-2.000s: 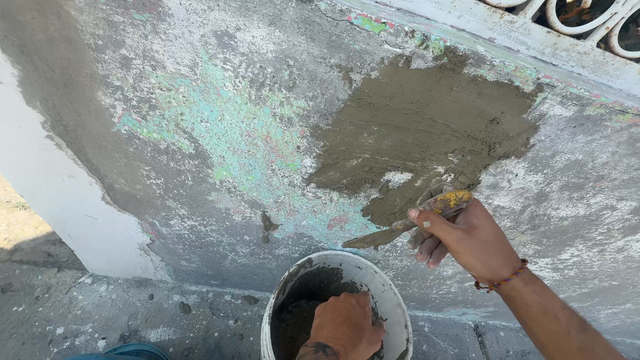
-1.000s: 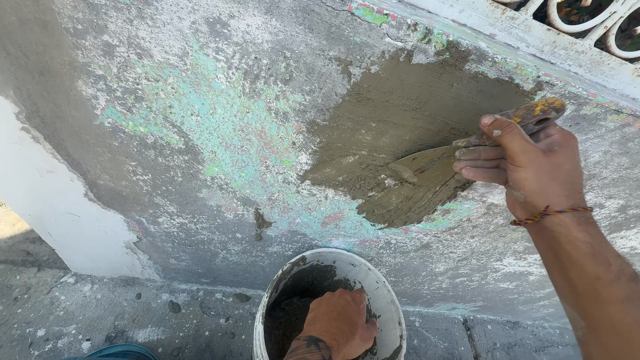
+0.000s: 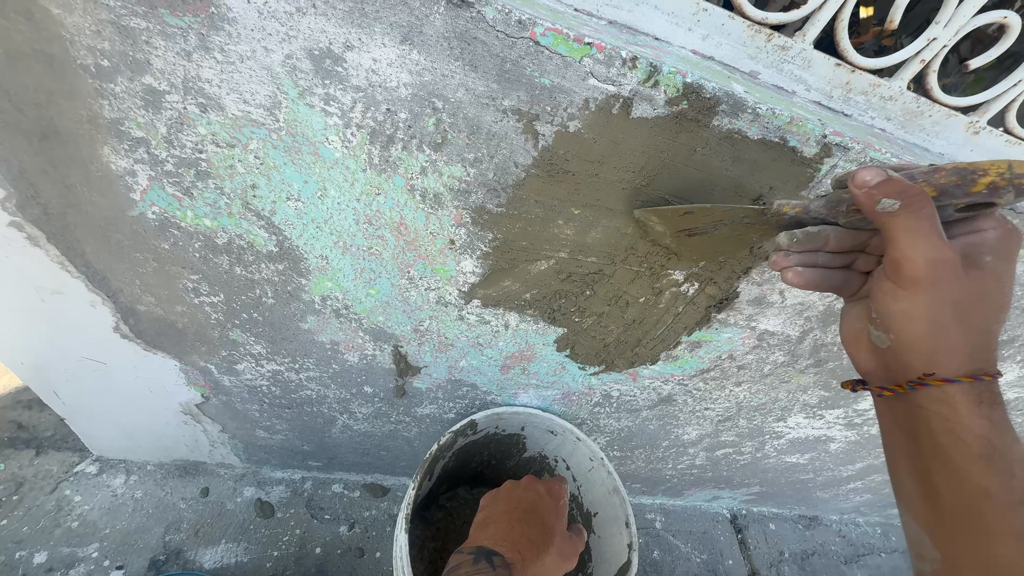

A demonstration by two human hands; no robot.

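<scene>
My right hand (image 3: 920, 264) grips the worn handle of a putty knife (image 3: 704, 224), its blade laid against a patch of wet grey-brown mortar (image 3: 576, 184) on the wall. The handle bears yellow paint remnants. Below, my left hand (image 3: 524, 520) reaches into a white plastic bucket (image 3: 620, 496) smeared with mortar; its fingertips are hidden, so what it holds cannot be seen. Dark wet mortar (image 3: 448, 516) lies inside the bucket. A small mortar splat (image 3: 404, 370) sticks to the wall left of the patch.
The rough wall (image 3: 336, 216) shows flaking turquoise, green and white paint. White scrolled ironwork (image 3: 904, 48) stands above its ledge at the top right. A white-painted section (image 3: 88, 360) is at the left. Concrete ground (image 3: 304, 520) with mortar drops runs along the base.
My right hand has moved with the putty knife from just above the bucket up and right across the mortar patch. My left hand has stayed in the bucket.
</scene>
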